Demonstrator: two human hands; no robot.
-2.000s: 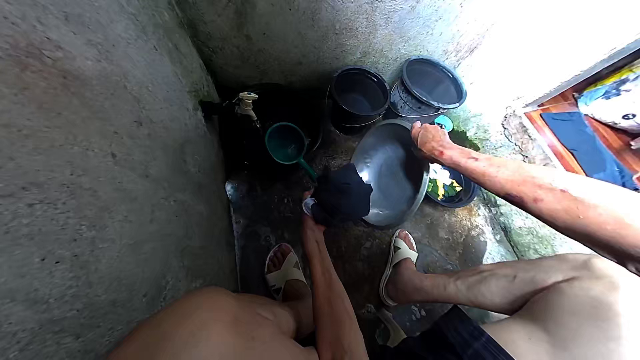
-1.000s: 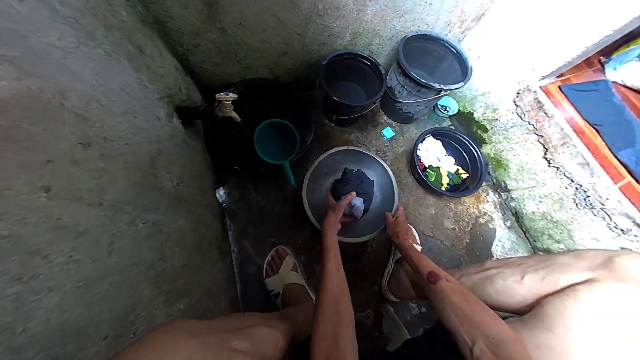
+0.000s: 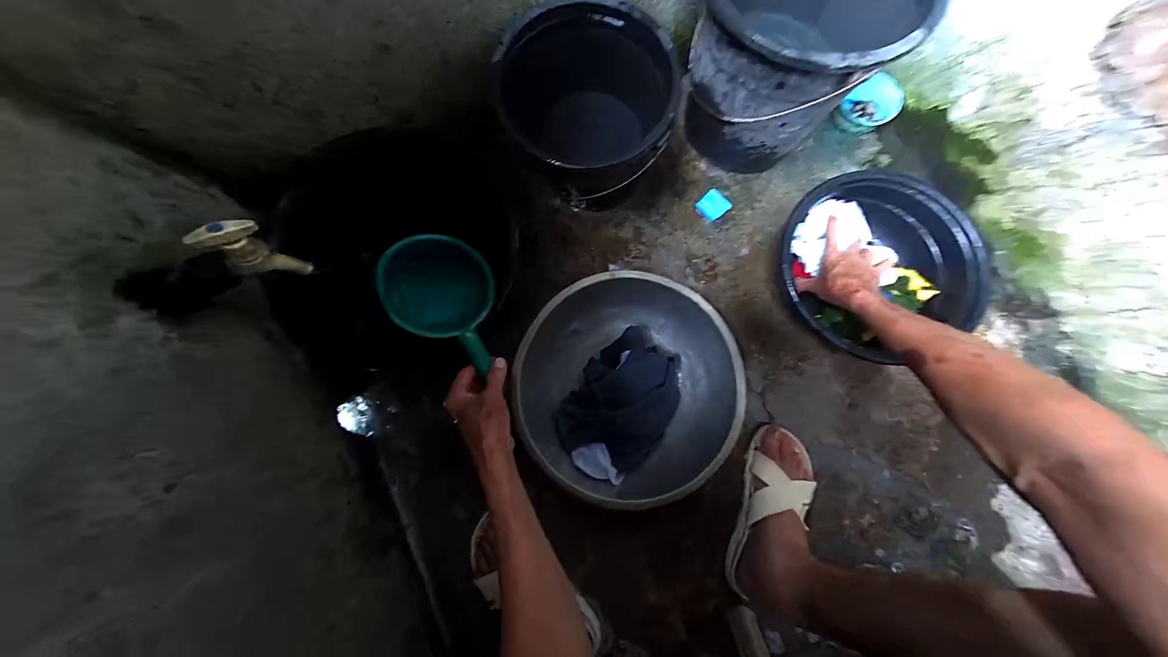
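My left hand (image 3: 482,406) grips the handle of a green plastic dipper (image 3: 435,286), whose bowl is over the dark tub at the left. On the right, my right hand (image 3: 847,272) reaches into a black plastic basin (image 3: 949,233) and touches the white cloth (image 3: 835,226) there; whether its fingers grip the cloth I cannot tell. Yellow, green and red cloth lies in that basin too. Between my hands a round metal basin (image 3: 721,411) stands on the floor with a dark wet garment (image 3: 630,392) bunched in it, a pale patch showing at its lower edge.
Two black buckets (image 3: 589,91) (image 3: 821,36) with water stand at the back. A brass-coloured tap (image 3: 246,248) juts from the left wall over a dark tub (image 3: 310,201). A small blue piece (image 3: 713,205) and a turquoise cup (image 3: 871,99) are on the wet concrete floor. My sandalled feet flank the metal basin.
My left hand has let go of the dark garment and taken the dipper's handle. My right hand has left the metal basin's rim for the black basin. The metal basin, tilted at first, stands flat.
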